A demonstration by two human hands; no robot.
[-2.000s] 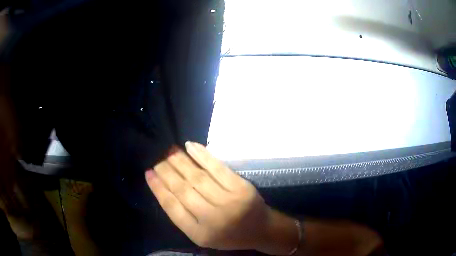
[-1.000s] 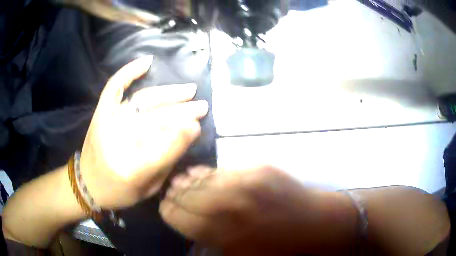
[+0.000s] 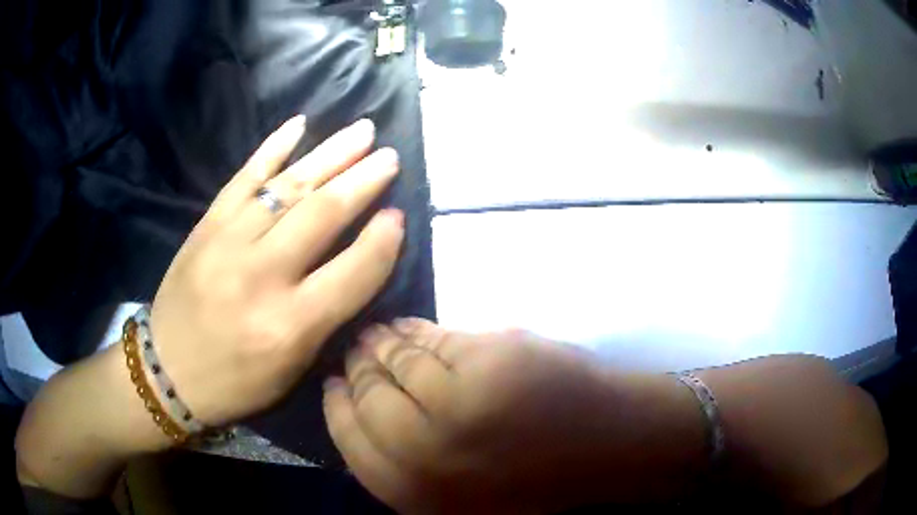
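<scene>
Black shiny lining fabric (image 3: 171, 60) lies over the left half of the white machine table, with soft folds at the upper left. Its straight seam edge (image 3: 418, 186) runs up to the small metal presser foot (image 3: 390, 38) at the top. My left hand (image 3: 271, 272) lies flat on the lining, fingers a little apart and pointing toward the presser foot. My right hand (image 3: 473, 402) is at the near part of the seam edge, fingers bent over the cloth. Its thumb and the cloth under its fingers are hidden.
A grey-green cap (image 3: 464, 32) stands right of the presser foot. Thin dark tools (image 3: 792, 10) lie at the upper right. The white table (image 3: 644, 282) has a joint line across it. A dark round object (image 3: 895, 173) is at the right edge. Part of the measuring tape (image 3: 271, 453) shows below my left wrist.
My left hand came in and now lies on the lining. My right hand has moved to the near seam edge. The view shifted; over the last second the presser foot became clearer, with both hands little moved.
</scene>
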